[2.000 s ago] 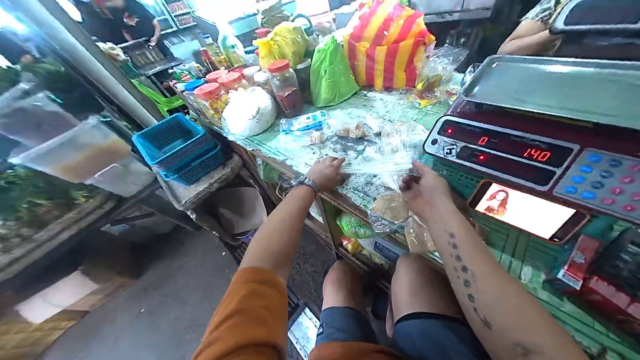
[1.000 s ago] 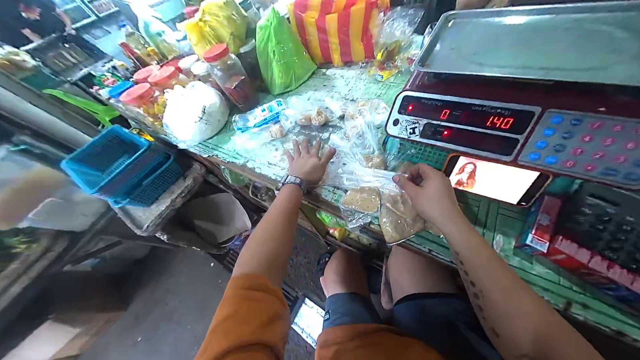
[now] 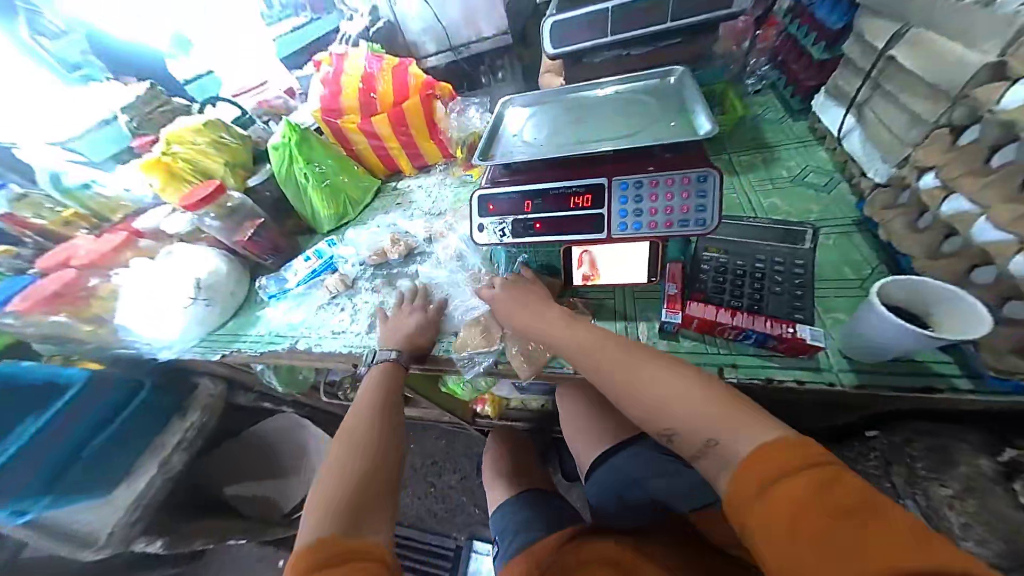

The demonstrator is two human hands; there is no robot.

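My left hand [image 3: 410, 320], with a watch on its wrist, rests flat near the table's front edge, fingers apart, on a white-dusted patch. My right hand [image 3: 524, 302] is over the clear plastic bags beside the scale; whether its fingers grip one cannot be made out. Small clear bags of brown granular stuff [image 3: 478, 333] lie at the table edge just below it. More clear plastic [image 3: 448, 260] spreads between and beyond my hands, with light brown lumps [image 3: 390, 249] in plastic behind my left hand. A blue and white plastic packet [image 3: 300, 270] is left of them.
A digital scale [image 3: 596, 204] with a metal tray stands behind a phone [image 3: 612, 263]. To the right are a calculator [image 3: 752, 268], a red box [image 3: 748, 329], a white cup [image 3: 916, 320] and egg trays [image 3: 960, 184]. Jars [image 3: 240, 224], a white bag [image 3: 180, 296] and a green bag [image 3: 320, 172] stand left.
The view has swung to the right, bringing in the cup and egg trays. My right hand has moved off the brown-filled bags at the table edge, toward the scale.
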